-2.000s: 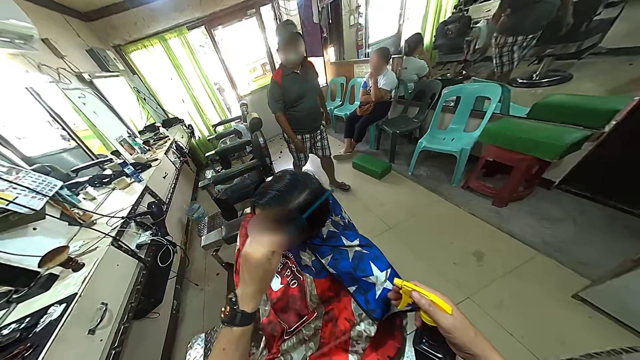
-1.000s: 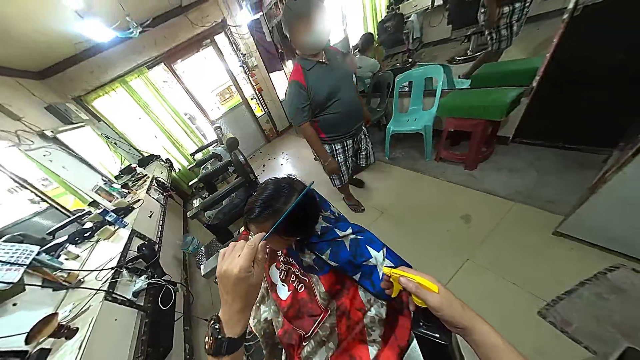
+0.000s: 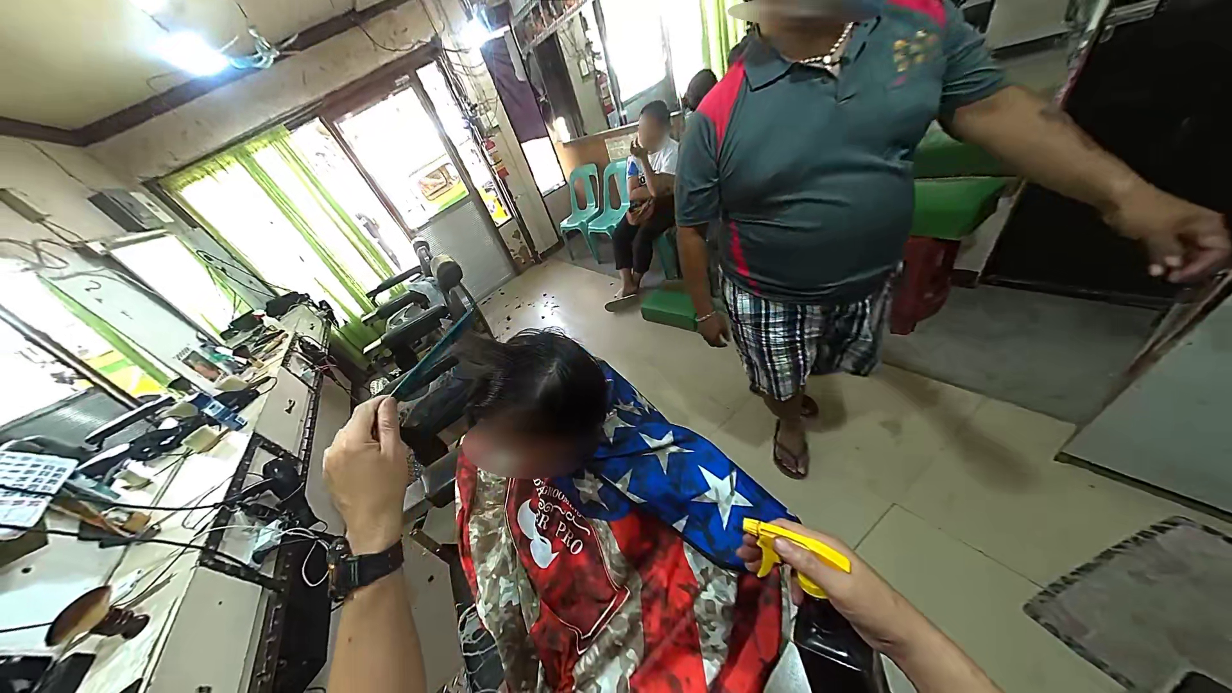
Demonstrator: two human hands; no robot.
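My left hand (image 3: 371,472), with a black watch on the wrist, holds a long dark teal comb (image 3: 438,348) whose tip reaches up beside the seated person's dark hair (image 3: 544,385). The comb's far end appears to touch or pass just by the lifted front strands. In my right hand (image 3: 847,587) is a black spray bottle (image 3: 833,645) with a yellow trigger head, its nozzle pointing left over the cape. The seated person wears a barber cape (image 3: 664,500) with white stars on blue and red and camouflage patches, which bears writing.
A person in a grey polo shirt (image 3: 818,173) stands close behind the seated one, an arm stretched right. Cables, clippers and a wooden-handled brush lie along the left counter (image 3: 183,472). Black barber chairs (image 3: 414,298) stand beyond it. A floor mat (image 3: 1145,606) lies at lower right.
The comb and my left hand have moved left, away from the middle of the seated person's head. The standing person has come nearer and now stretches an arm to the right.
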